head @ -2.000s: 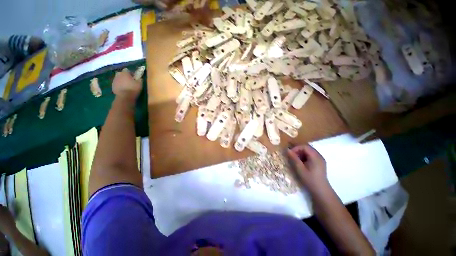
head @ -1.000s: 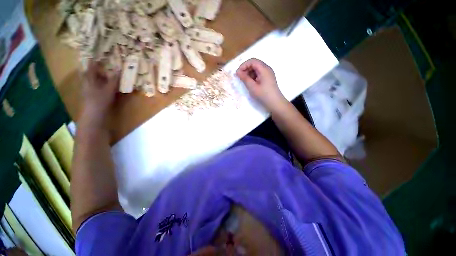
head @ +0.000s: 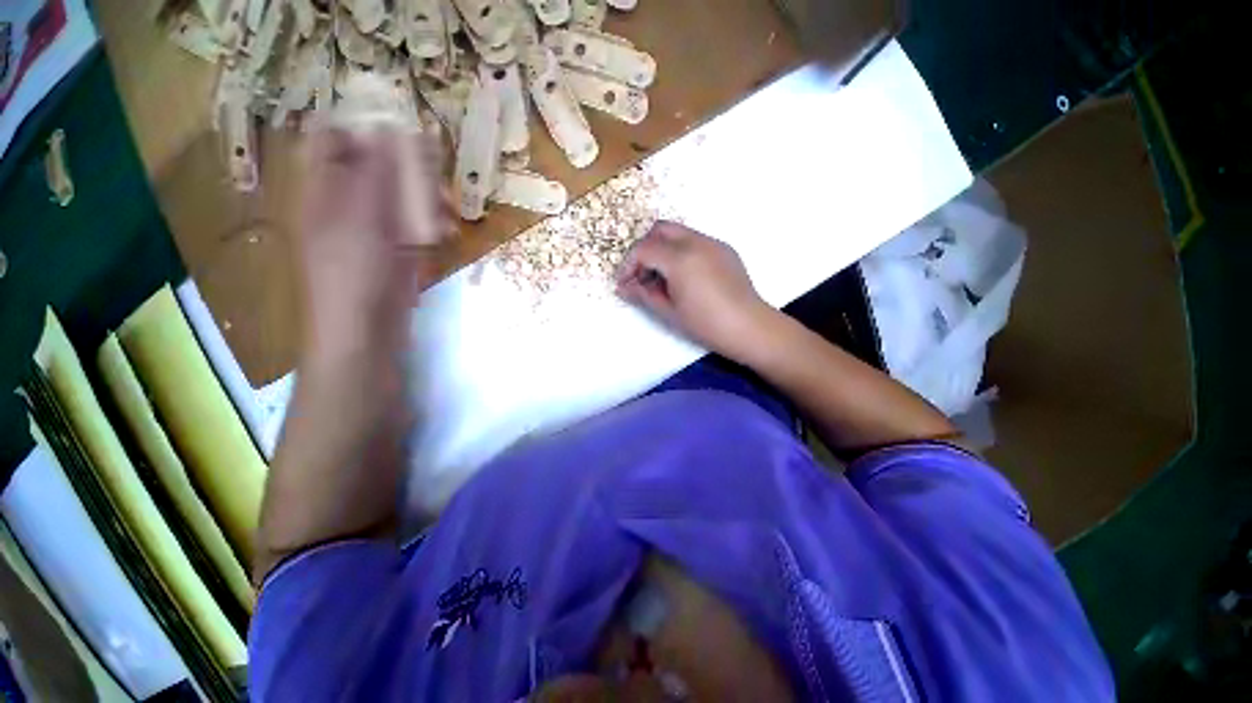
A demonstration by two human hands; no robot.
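Note:
Beige flat housings [head: 478, 137] with dark holes lie heaped on a brown cardboard sheet [head: 220, 295] at the upper left. Tiny copper-coloured fittings [head: 570, 247] are scattered on the white sheet [head: 810, 165]. My left hand [head: 360, 186] is motion-blurred at the heap's near side, above the cardboard; a blurred beige housing [head: 418, 192] shows along its fingers and appears held. My right hand [head: 673, 275] is at the right edge of the fittings, thumb and fingertips close together; whether a fitting is between them cannot be seen.
Yellow-edged boards [head: 172, 385] stand at lower left. The green surface [head: 96, 234] at left carries a single housing [head: 58, 168]. A crumpled white plastic bag [head: 947, 289] lies in the open brown carton [head: 1098, 330] at right. A dark rod [head: 865, 58] lies at the white sheet's far end.
The view has turned downward and right. My left hand went from the green surface at left to the heap, then towards the white sheet. My right hand has moved in closer to the fittings.

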